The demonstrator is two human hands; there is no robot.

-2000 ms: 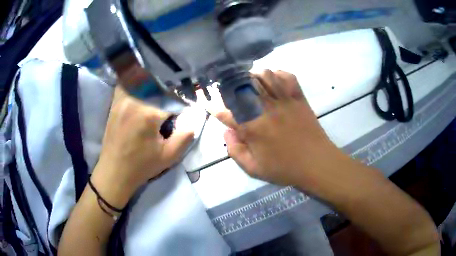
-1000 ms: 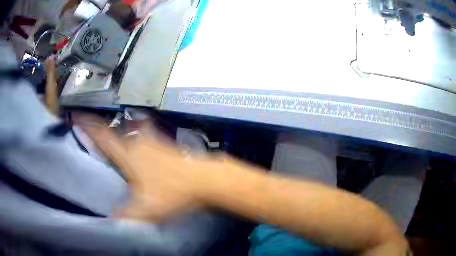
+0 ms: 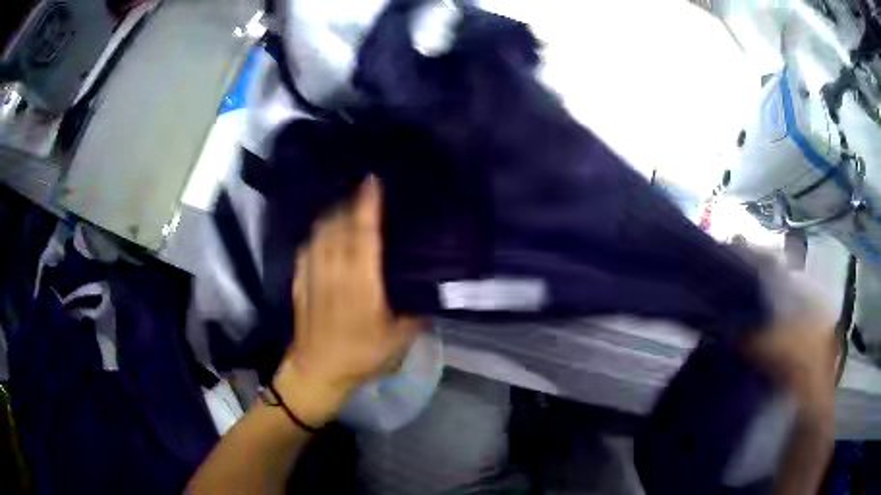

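Observation:
A navy panel [image 3: 580, 222] with a white label [image 3: 493, 294] is spread over the machine table, blurred. Pale grey-white cloth with navy stripes [image 3: 227, 280] hangs at its left side. My left hand [image 3: 343, 290] lies flat on the navy cloth, fingers pointing away; whether it pinches any cloth cannot be told. My right hand [image 3: 797, 338], blurred at the right, is closed on the right end of the navy panel. The cloth slopes down toward that hand, and its fingertips are partly hidden.
The white sewing machine [image 3: 792, 145] with a blue line stands at the upper right. A pale table section [image 3: 145, 126] is at the upper left. More dark garment pieces [image 3: 106, 387] hang at the lower left. The grey table edge [image 3: 580, 358] shows below the cloth.
The garment has come from the left onto the table, its navy part now spread across. My left hand has come into view on it. The right hand has moved from left to far right.

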